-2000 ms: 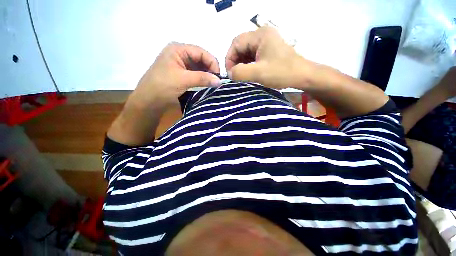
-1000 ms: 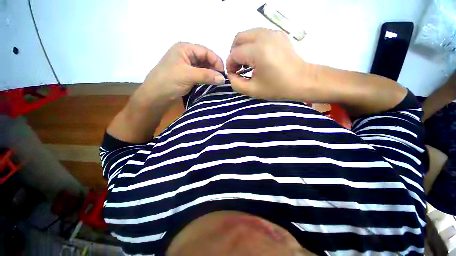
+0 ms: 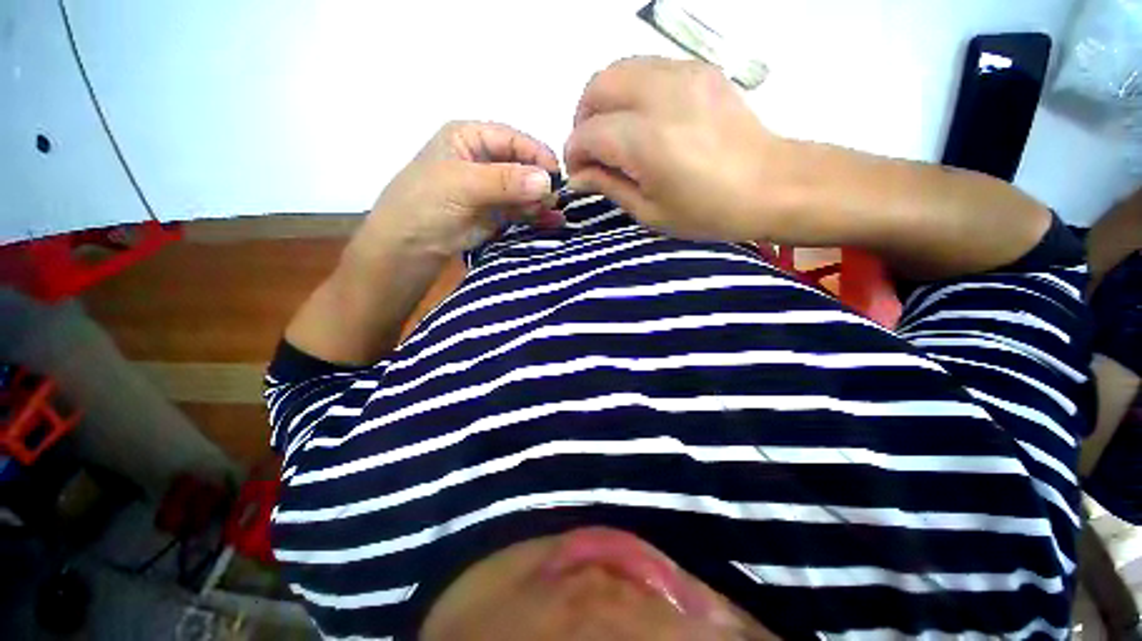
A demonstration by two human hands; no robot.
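Note:
My left hand (image 3: pixel 466 188) is just in front of my striped shirt at the table's front edge, its thumb and fingertips pinched on a small black connector housing (image 3: pixel 556 183). My right hand (image 3: pixel 664 150) is close beside it on the right, fingers curled and fingertips near the housing. Whether it pinches a thin wire there is too small to tell. A narrow pale strip (image 3: pixel 704 43) with a dark tip lies on the white tabletop (image 3: pixel 326 100) beyond my right hand.
A black phone (image 3: pixel 998 105) lies at the right, with a crumpled clear plastic bag (image 3: pixel 1105 56) beside it. A small black dot (image 3: pixel 44 143) and a curved seam show at the left. Red plastic frames (image 3: pixel 94 261) stand below the left table edge. Part of another person is at the right edge.
The view has shifted, and the black pieces at the top have left it. My hands stay close together; my right hand's fingers have curled in more, and the black housing shows more clearly.

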